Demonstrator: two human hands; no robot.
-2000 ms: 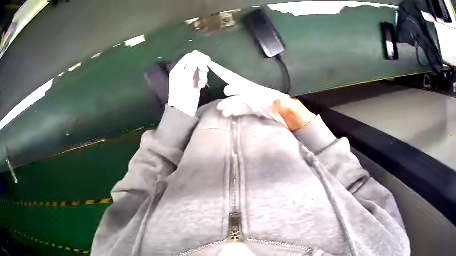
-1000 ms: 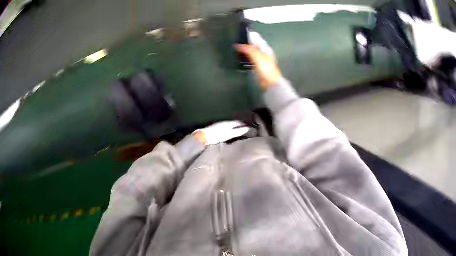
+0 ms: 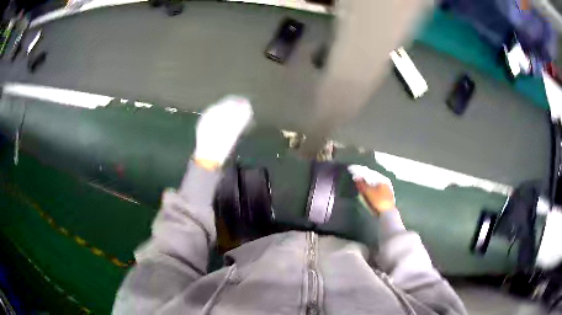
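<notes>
A black power adapter [image 3: 321,195] with a bright sheen lies on the dark-green mat in front of me. Two more black adapters [image 3: 255,195] lie side by side to its left. My left hand [image 3: 223,128], in a white glove, is above and left of this pair, over the mat's far edge. It is blurred, and its fingers cannot be made out. My right hand [image 3: 373,189], in a white glove with bare skin showing, is just right of the single adapter. Its fingertips are near the adapter's far right corner; whether they touch it is unclear.
Black units [image 3: 285,40] [image 3: 461,94] and a white-topped piece [image 3: 408,74] lie on the grey surface beyond. A blurred beige post [image 3: 360,55] rises there. At the right are another black unit [image 3: 484,232] and a dark cable heap [image 3: 519,224]. Blue items [image 3: 502,21] are at the far right.
The view has shifted to show more of the grey surface. My left hand has moved from near my waist to the mat's far edge. My right hand is now beside the single adapter, rather than over one.
</notes>
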